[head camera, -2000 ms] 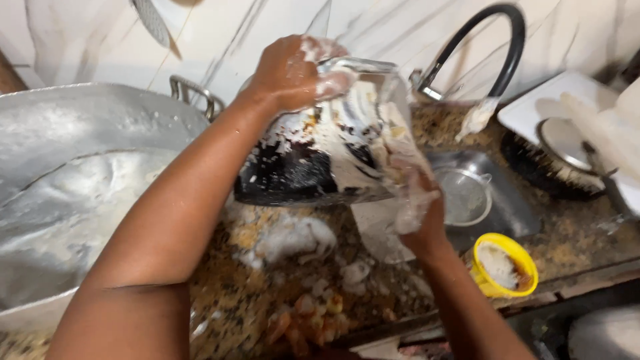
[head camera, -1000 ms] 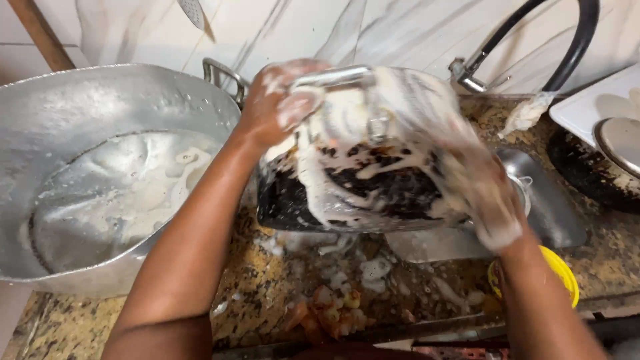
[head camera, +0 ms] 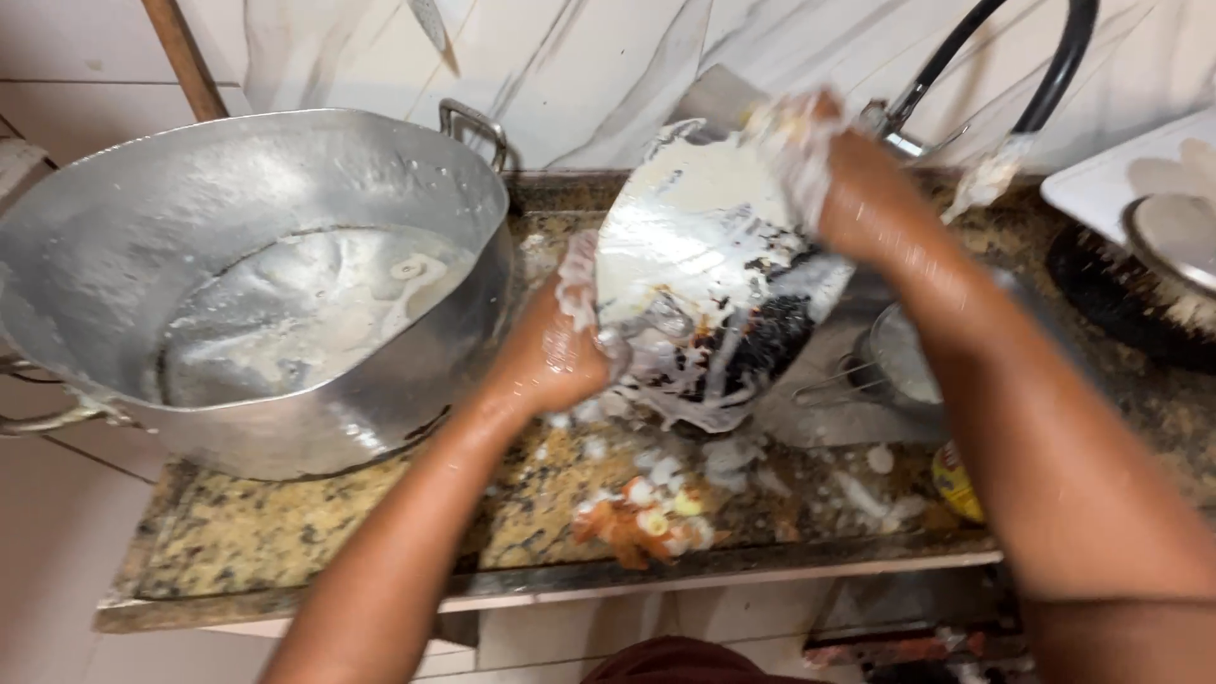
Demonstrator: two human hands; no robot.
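A metal pot, blackened in part and coated with white suds, is held tilted above the granite counter. My left hand grips it at its left side, by what looks like its handle. On the upper right edge of the pot lies my right hand, soapy and blurred; something pale and foamy is in its fingers, perhaps a sponge. Suds cover both hands. The far side of the pot is hidden.
A large aluminium pot stands left on the granite counter. Onion scraps lie near the front edge. Right are a metal strainer by the sink, a yellow tub, a black faucet hose, a blackened pan and a white tray.
The soapy pot has turned and tilts differently. My right hand has moved from its right side up to its upper edge; my left hand has come down to its left side.
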